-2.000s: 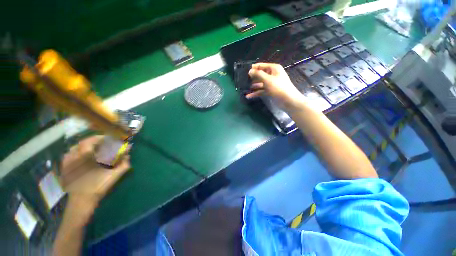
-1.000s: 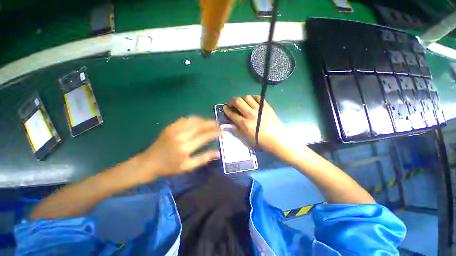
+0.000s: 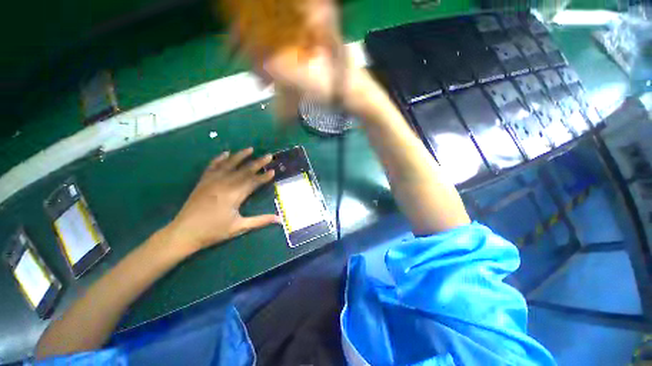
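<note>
An open-backed phone (image 3: pixel 307 200) lies on the green bench in front of me, its dark end away from me and its white battery showing. My left hand (image 3: pixel 229 193) is spread on the bench at its left side, with fingertips and thumb at the phone's edge. My right hand (image 3: pixel 307 68) is raised beyond the phone, blurred, at the orange powered screwdriver (image 3: pixel 275 25), its fingers around the body. The screwdriver's tip cannot be made out. The round screw dish (image 3: pixel 325 116) is partly hidden below my right hand and wrist.
Two more open-backed phones lie at the left (image 3: pixel 77 236) and far left (image 3: pixel 32 275). Another phone (image 3: pixel 99 96) is beyond the whitish rail (image 3: pixel 179 107). A glossy black parts tray (image 3: pixel 457 121) lies at the right. A thin black cable (image 3: pixel 340 179) hangs right of the phone.
My right hand has left the phone and risen to the screwdriver, gripping it. My left hand has settled at the phone's left edge. The view has turned, shifting the bench things left.
</note>
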